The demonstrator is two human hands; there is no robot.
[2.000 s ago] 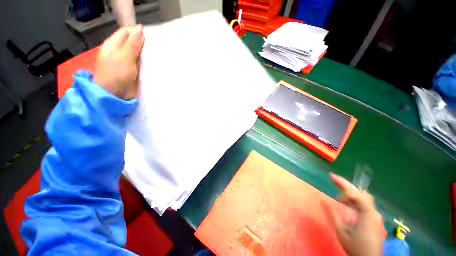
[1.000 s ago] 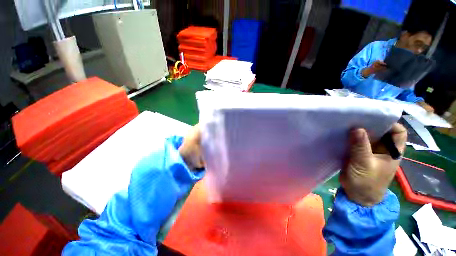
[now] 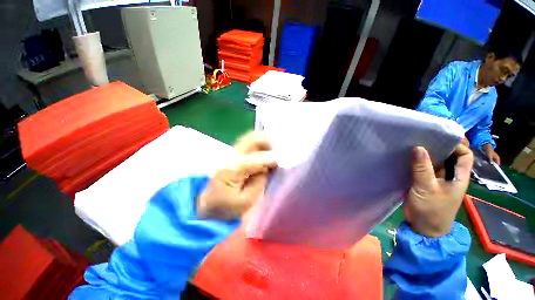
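A white, semi-translucent foam bag (image 3: 358, 170) with a dark flat sheet-like thing showing through stands tilted above a red-orange foam pad (image 3: 293, 269). My right hand (image 3: 437, 190) grips the bag's right side, thumb on the near face. It holds a small black thing between its fingers, mostly hidden. My left hand (image 3: 237, 179), slightly blurred, pinches the bag's left edge, where a white flap is folded back. The far side of the bag is hidden.
A white stack (image 3: 158, 176) and tall red-orange pads (image 3: 94, 132) stand at left. Another white stack (image 3: 277, 87) lies behind. A cover on a red pad (image 3: 505, 225) and white scraps (image 3: 505, 280) are at right. A person in blue (image 3: 454, 88) works beyond.
My left hand has shifted to the bag's left edge, and the flap there has folded open. My right hand stays on the right side. The person beyond has lowered a dark sheet.
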